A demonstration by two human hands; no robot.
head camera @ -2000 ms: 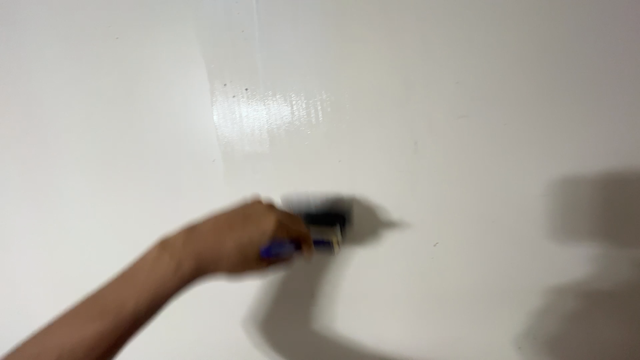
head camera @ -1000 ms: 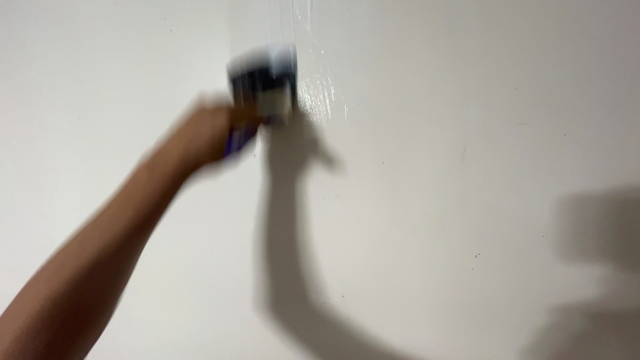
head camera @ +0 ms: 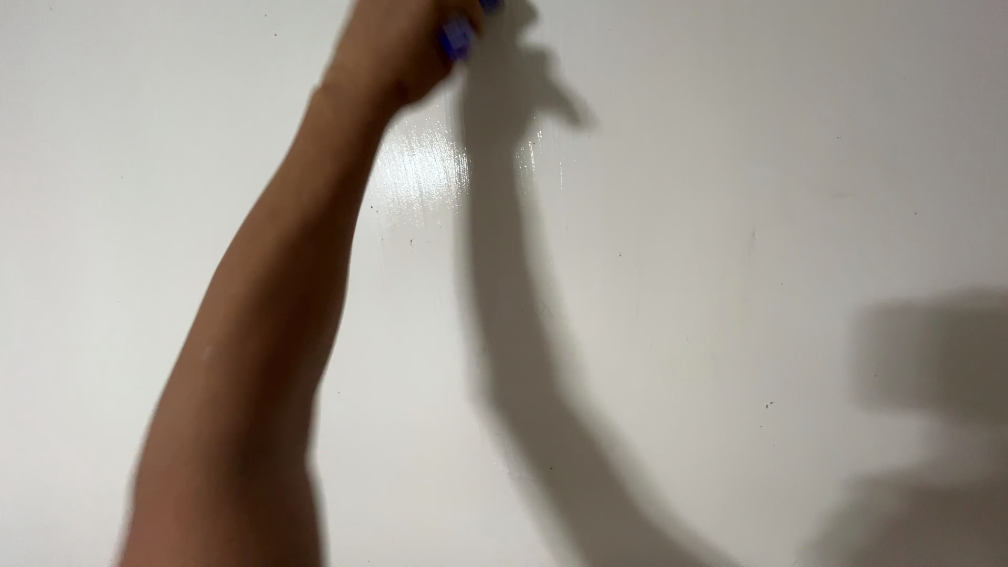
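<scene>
At the top edge of the head view, my left hand [head camera: 413, 47] is closed around the blue handle [head camera: 457, 38] of a wide brush. The end of the handle shows beside the palm; the brush's head is out of view above. My forearm rises from the lower left in front of a white wall [head camera: 677, 260]. A wet, glossy streaked patch [head camera: 425, 169] shines on the wall just below and right of my wrist. My right hand is not in view.
The arm's shadow [head camera: 504, 299] curves down the wall to the right of the arm. Another dark, blurred shadow [head camera: 937, 354] lies at the right edge. Small specks [head camera: 769, 405] dot the wall.
My left hand has moved up the wall with the brush, from mid-view to the top edge. The dark bristles, visible in both earlier frames, are now out of view.
</scene>
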